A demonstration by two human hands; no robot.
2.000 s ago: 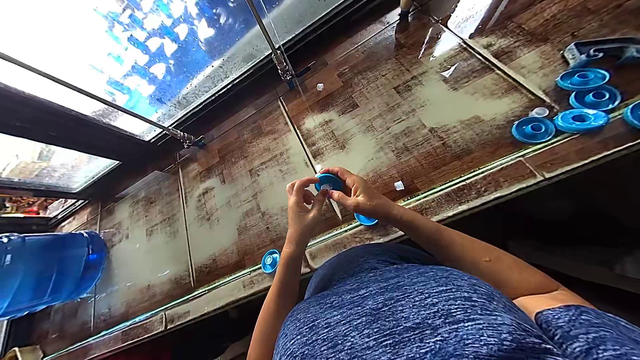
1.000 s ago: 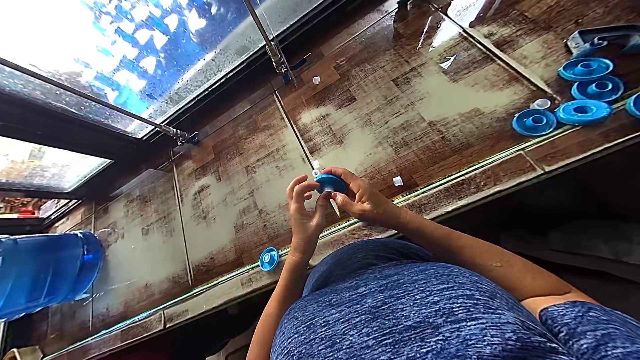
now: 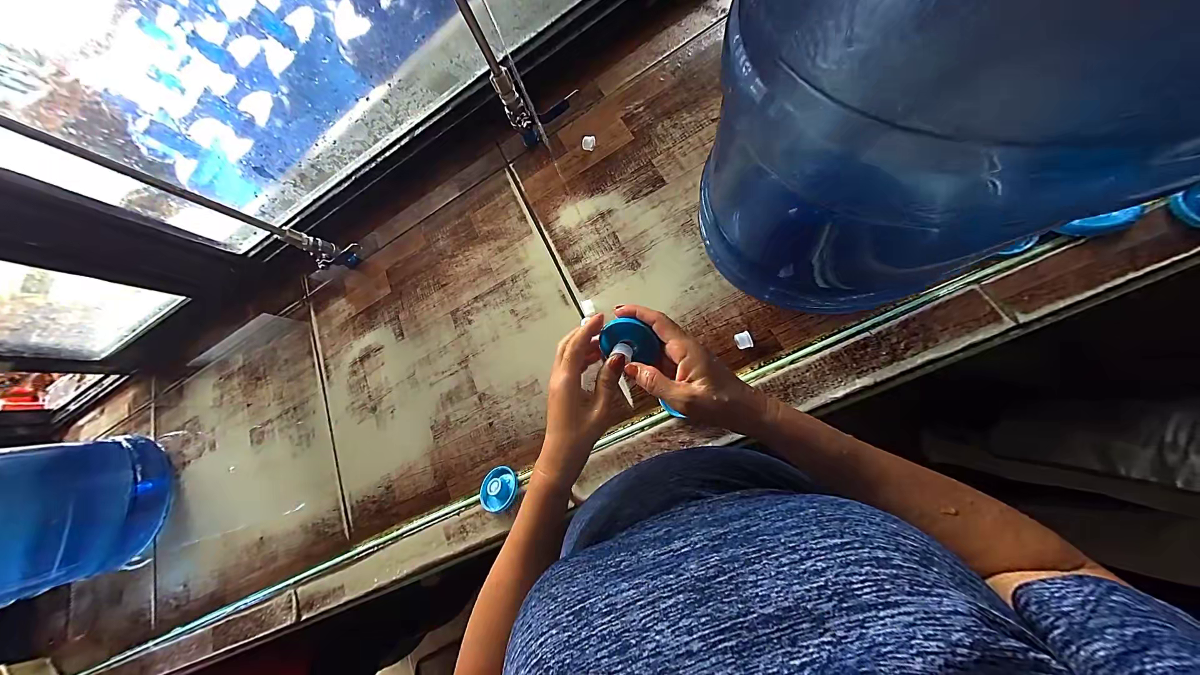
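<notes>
Between my two hands is a round blue plastic bottle cap with a small white plug at its middle. My left hand presses at the plug with the thumb, and its fingers touch the cap's left edge. My right hand grips the cap's right side. A thin white pointed piece sticks out below the fingers; which hand holds it I cannot tell. Part of another blue cap shows under my right hand. One more blue cap lies on the counter's edge, left of my left forearm.
A large blue water jug covers the upper right of the tiled counter, partly hiding blue caps at the edge. Another jug lies at the far left. Small white plugs are scattered about. Valves stand along the window.
A large blue water jug has come into view at the right, over the place where several blue caps showed before. My hands stay at the cap.
</notes>
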